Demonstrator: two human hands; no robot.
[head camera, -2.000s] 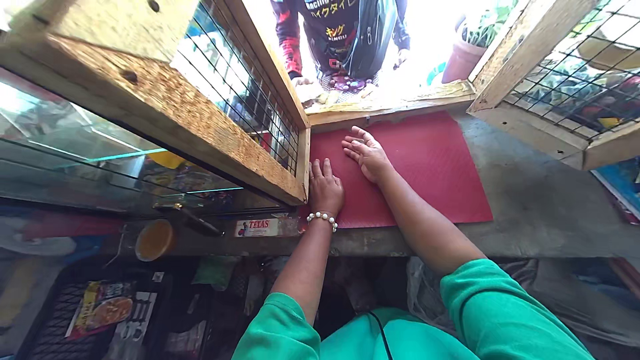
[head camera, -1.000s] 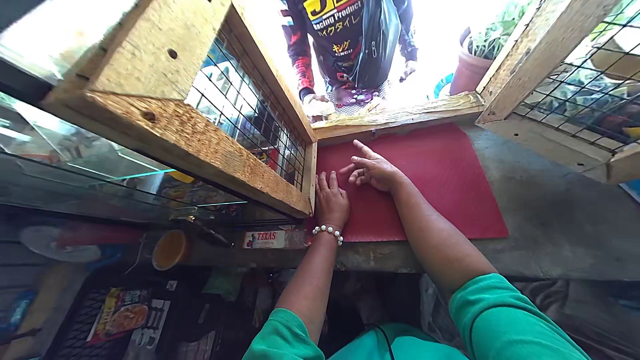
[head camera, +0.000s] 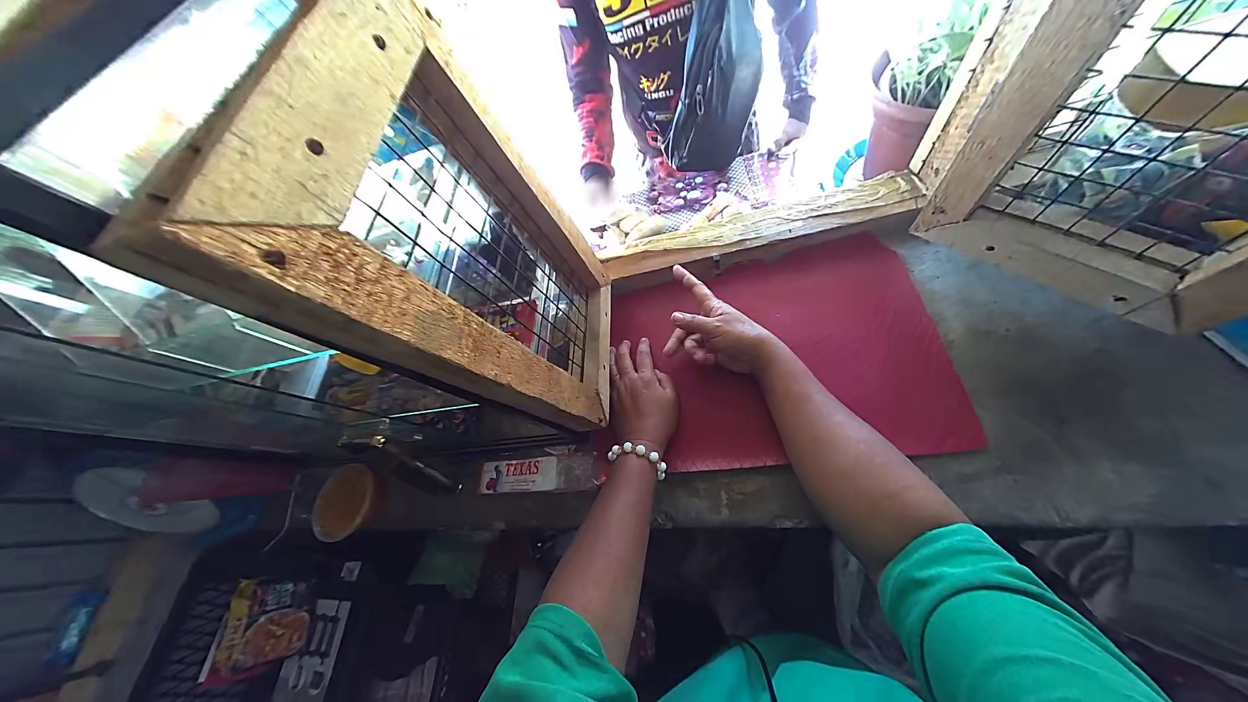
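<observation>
A flat red mat (head camera: 829, 341) covers part of the grey counter. My left hand (head camera: 643, 400), with a beaded bracelet at its wrist, lies palm down at the mat's left edge, close to the wooden frame; it holds nothing. Above the mat, my right hand (head camera: 720, 331) is raised with the index finger stretched out toward the opening and the other fingers partly curled. Nothing is in it. Beyond the wooden sill (head camera: 770, 226) stands a person (head camera: 673, 88) in a printed shirt with a dark bag in front, hands low near pale items by the sill.
Wire-mesh wooden frames stand left (head camera: 468, 234) and right (head camera: 1082, 166) of the opening. A glass case (head camera: 244, 361) is at the left. A small printed box (head camera: 519, 475) and a round orange-brown container (head camera: 345, 502) are near the counter's front edge. A potted plant (head camera: 897, 127) stands outside.
My right hand has gone from open fingers to a pointing index finger. My left hand has stayed on the mat's left side. The view has shifted slightly.
</observation>
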